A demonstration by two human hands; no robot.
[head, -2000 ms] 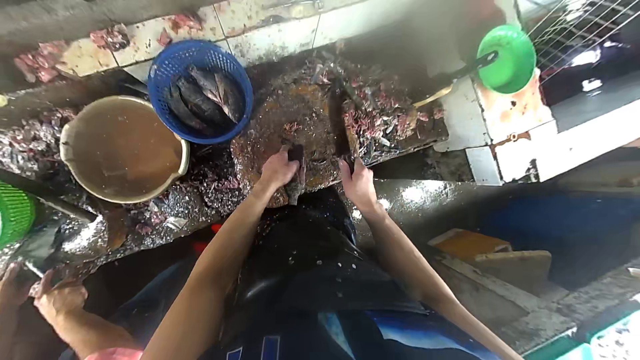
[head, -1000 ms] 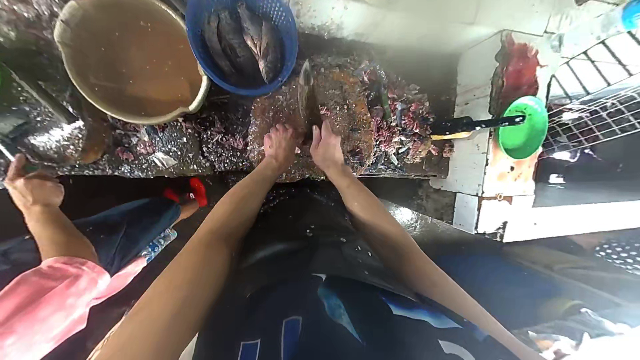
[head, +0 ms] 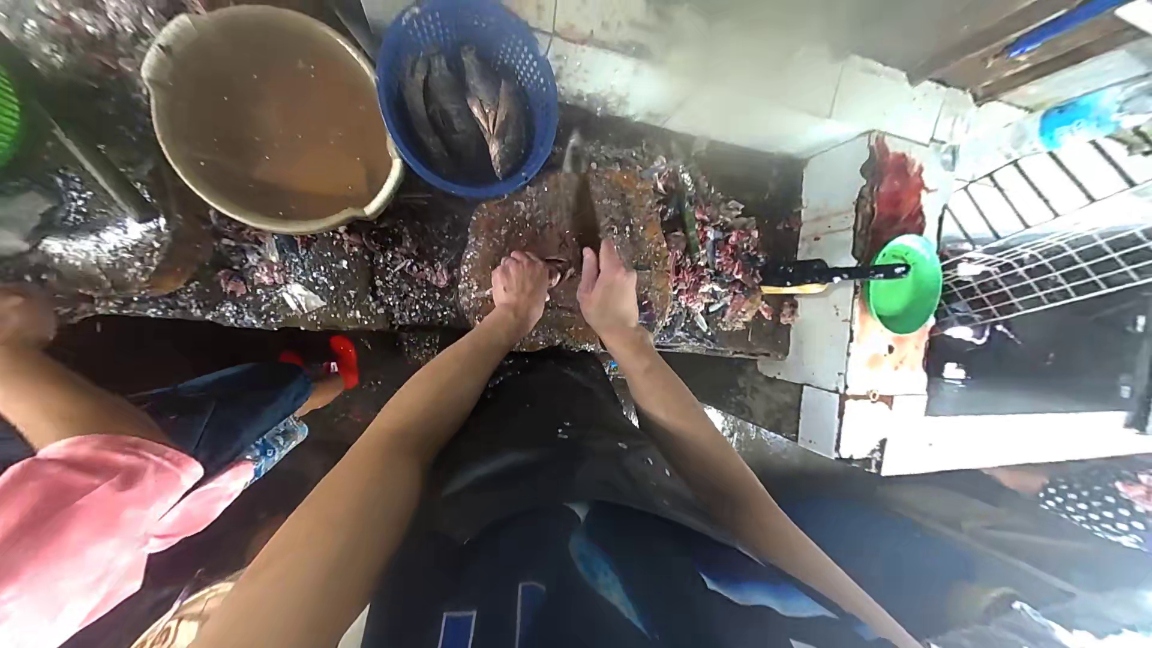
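My left hand [head: 520, 286] is closed on a small dark fish piece [head: 559, 271], mostly hidden by the fingers, on a wet round chopping board [head: 643, 211]. Just right of it, my right hand [head: 609, 290] grips a knife [head: 585, 211]; its handle is hidden in the hand and its dark blade points away from me over the board. Behind the board to the left, a blue perforated basket [head: 546, 108] holds several dark whole fish [head: 445, 103]. Reddish fish scraps [head: 720, 256] lie heaped against the board's right side.
A large basin [head: 162, 117] of murky brown water stands left of the basket. A green plastic bowl [head: 904, 301] and a dark-handled tool [head: 810, 274] lie at right, near a white wire rack [head: 1053, 256]. A co-worker in a pink sleeve [head: 81, 513] is at left.
Two seconds ago my left hand held a dark fish at the board's near edge; both hands are now further in over the board. The knife blade points away from me. The view has shifted.
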